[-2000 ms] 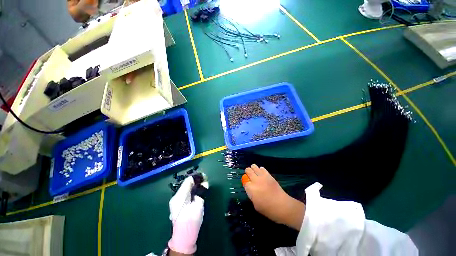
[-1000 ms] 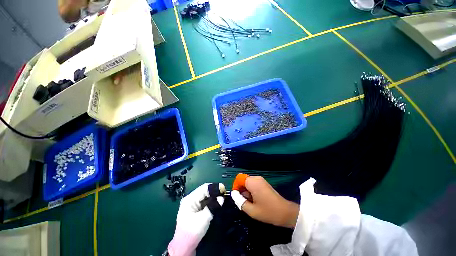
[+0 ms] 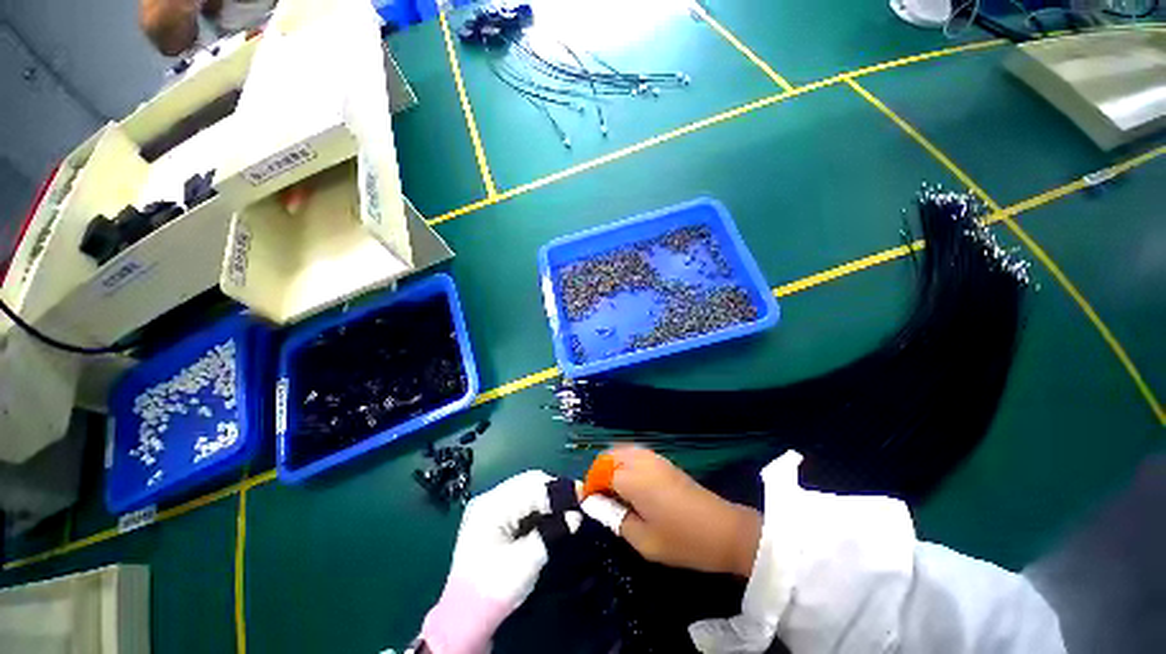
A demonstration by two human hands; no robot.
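My left hand [image 3: 505, 537], in a white glove with black bands on the fingertips, has its fingers closed at the lower middle. My right hand [image 3: 665, 511], with an orange finger cot [image 3: 600, 477] and a white wrap on a fingertip, meets it fingertip to fingertip. Whatever is pinched between them is hidden; a housing or wire cannot be made out. A thick bundle of black crimped wires [image 3: 818, 403] lies above and right of the hands, silvery tips at both ends. More black leads lie below the hands, partly hidden. Loose black housings [image 3: 448, 473] lie left of the hands.
A blue tray of tiny grey-brown parts [image 3: 771, 311] stands above the wires. A blue bin of black housings [image 3: 472, 364] and a blue bin of white parts [image 3: 113, 441] stand left. Cream parts boxes [image 3: 307, 256] are upper left. Separate thin leads [image 3: 550, 77] lie at the top. A person's hand shows upper left.
My left hand has moved right from the loose housings and my right hand has come down off the wire tips; they have met. Over the last second they shifted slightly left, still together.
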